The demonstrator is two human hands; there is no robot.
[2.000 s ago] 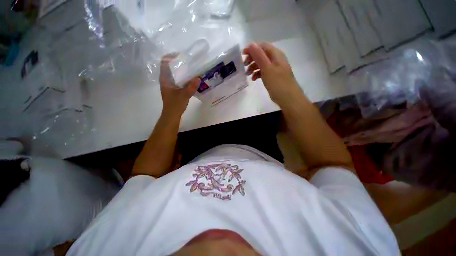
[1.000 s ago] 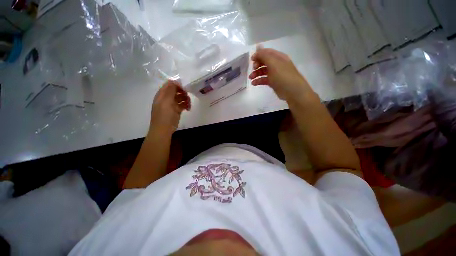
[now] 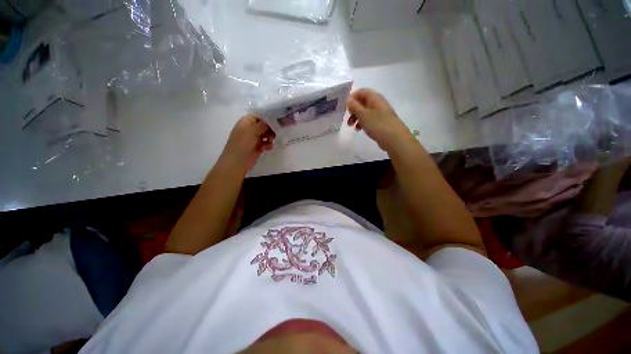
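A white retail box (image 3: 309,113) with a dark purple picture stands in front of me on the white table. A clear plastic bag (image 3: 319,63) spreads from its far side and seems to lie around it. A hang tab shows under the plastic. My left hand (image 3: 252,138) pinches the left edge of the box or its bag. My right hand (image 3: 371,117) is at the right edge, with thumb and fingers close together. I cannot tell whether it grips the plastic there.
Bagged boxes (image 3: 62,110) and loose film lie at left. Rows of white boxes (image 3: 526,52) are at right, with crumpled clear plastic (image 3: 553,128) in front. A flat shiny pack (image 3: 294,7) and another white box (image 3: 385,12) are at the far side. People sit on both sides.
My left hand was across the box front two seconds ago and is now at its left edge. The plastic reaches over the box. Another white box has appeared at the far side.
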